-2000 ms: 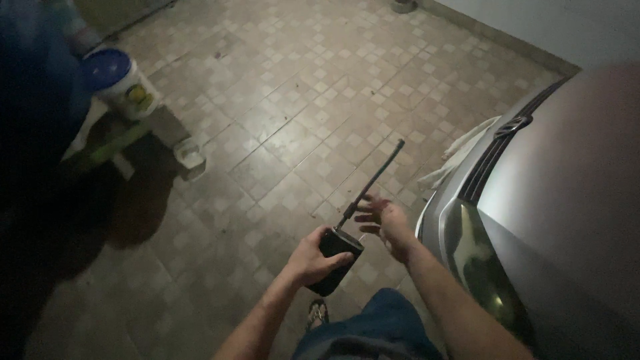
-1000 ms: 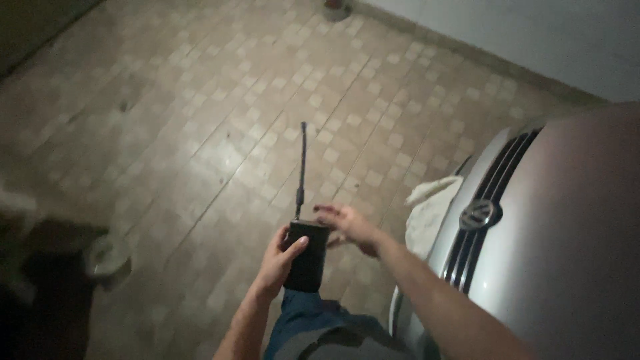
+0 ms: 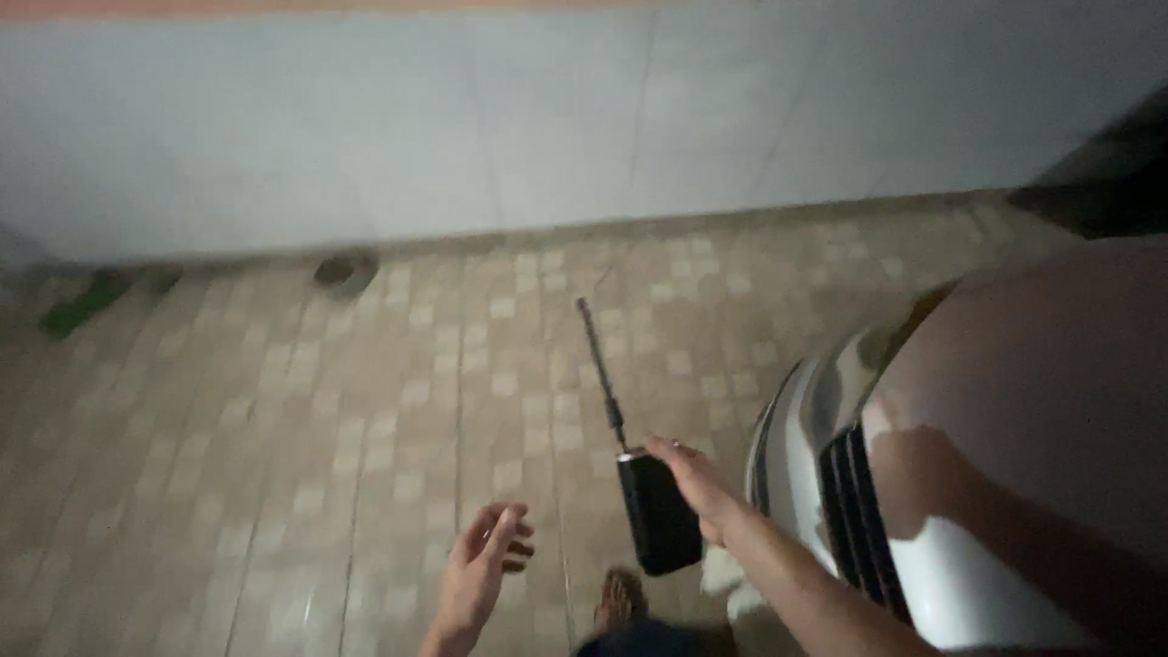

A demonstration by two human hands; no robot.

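Observation:
A black box-shaped device (image 3: 659,513) with a long thin dark rod (image 3: 599,370) rising from its top end is in my right hand (image 3: 698,488). My right fingers lie over the device's top edge and right side; the rest of the grip is hidden behind it. My left hand (image 3: 493,538) is to the left of the device, apart from it, with its fingers bent and nothing in them.
The front of a silver car (image 3: 949,547) with a dark grille fills the right side. A pale wall (image 3: 411,128) runs across the back. By its foot lie a round dark object (image 3: 347,270) and a green object (image 3: 82,308). A pale cloth (image 3: 721,570) lies beside the car.
My left hand has let go of the black device and moved away to its left. My right hand now holds the device. The view has swung towards the wall.

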